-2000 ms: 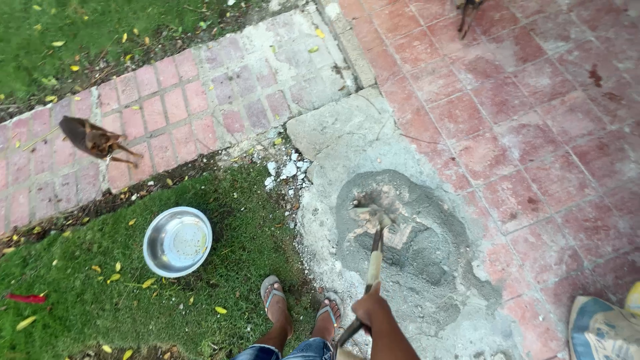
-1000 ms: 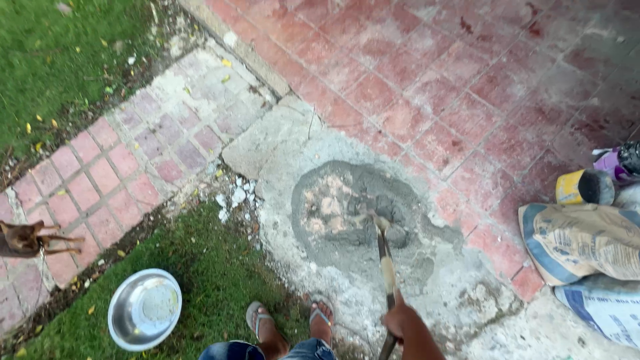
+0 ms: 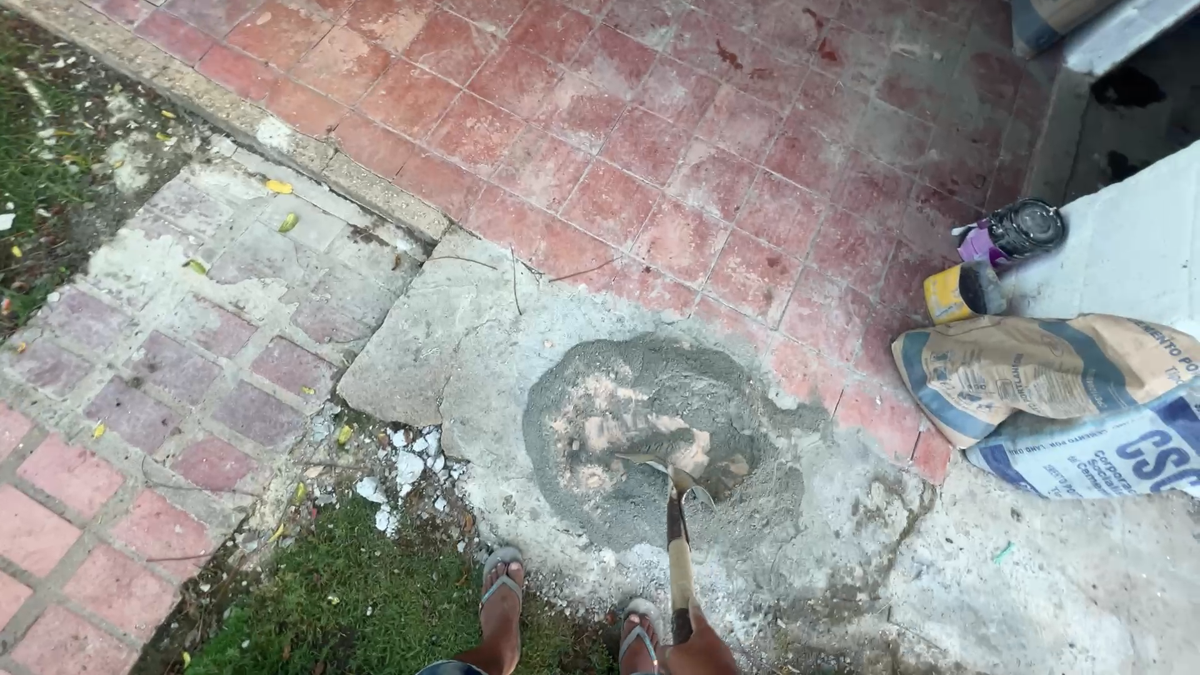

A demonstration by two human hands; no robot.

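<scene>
One hand (image 3: 696,647), which looks like my right, is closed around the wooden handle of a shovel (image 3: 680,553) at the bottom centre. The shovel's metal blade (image 3: 667,466) rests in a mound of grey cement mix (image 3: 656,366), beside pinkish sand or dry material (image 3: 595,427) in its middle. The mix lies spread on a rough concrete slab (image 3: 487,375). My left hand is out of the frame. My feet in flip-flops (image 3: 502,581) stand at the slab's lower edge.
At the right, a paper cement bag (image 3: 1041,366) and a white-and-blue bag (image 3: 1097,459) lie near a yellow container (image 3: 961,292) and a dark-lidded can (image 3: 1027,227). Red tiles (image 3: 609,202) border the slab above. White rubble (image 3: 408,469) lies by the grass.
The view has swung right, so the metal basin and the dog seen earlier are out of frame. The shovel blade has moved within the mix, and the hand still grips its handle.
</scene>
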